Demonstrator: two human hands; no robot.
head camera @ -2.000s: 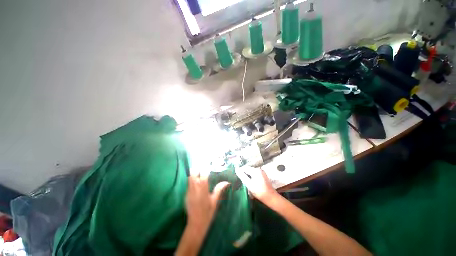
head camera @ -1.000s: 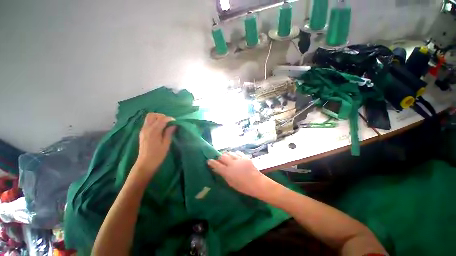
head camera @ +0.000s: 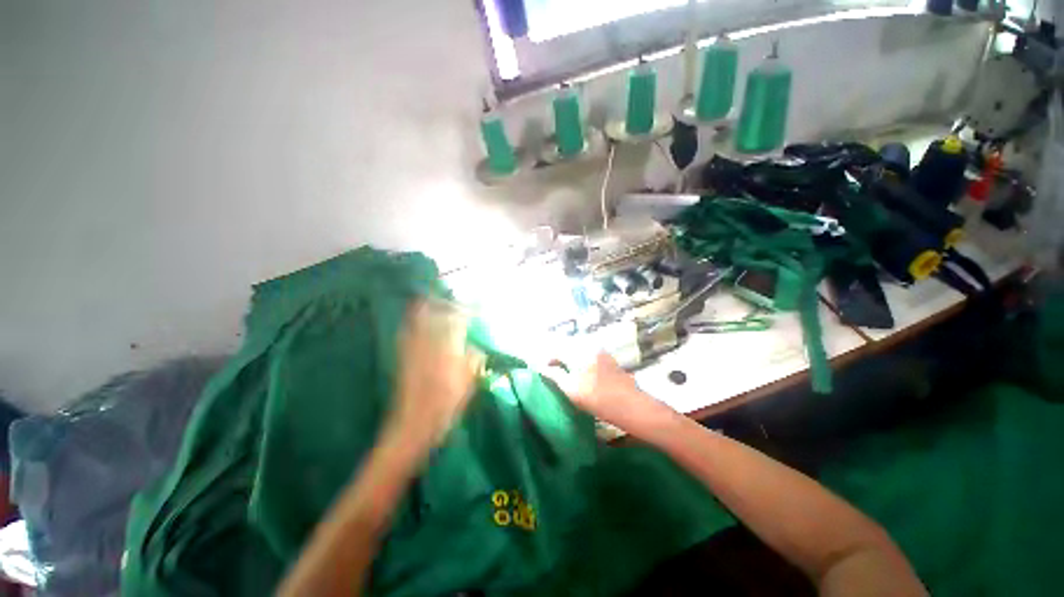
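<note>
A green garment piece (head camera: 467, 466) hangs over the table's front edge, with yellow print at its lower part. My left hand (head camera: 438, 362) is blurred and lies on the cloth left of the machine; its fingers seem to hold the cloth. My right hand (head camera: 595, 383) is at the cloth's upper right edge by the machine front, fingertips lost in glare, its grip unclear. The overlock machine (head camera: 636, 286) shows knobs and metal parts; its left end and needle area are hidden by white lamp glare. The sewn pile (head camera: 333, 309) is heaped left of the machine.
Green thread cones (head camera: 641, 99) stand behind the machine. Green strips (head camera: 758, 245), a dark flat object (head camera: 860, 296), green snips (head camera: 733, 325) and dark thread cones (head camera: 910, 243) lie to the right. More green cloth (head camera: 957, 490) is at lower right, a grey plastic bag (head camera: 105, 455) at left.
My left hand has moved right and my right hand right, nearer the machine. The cloth between them has shifted right, and yellow print now shows on it. The view has tilted up slightly.
</note>
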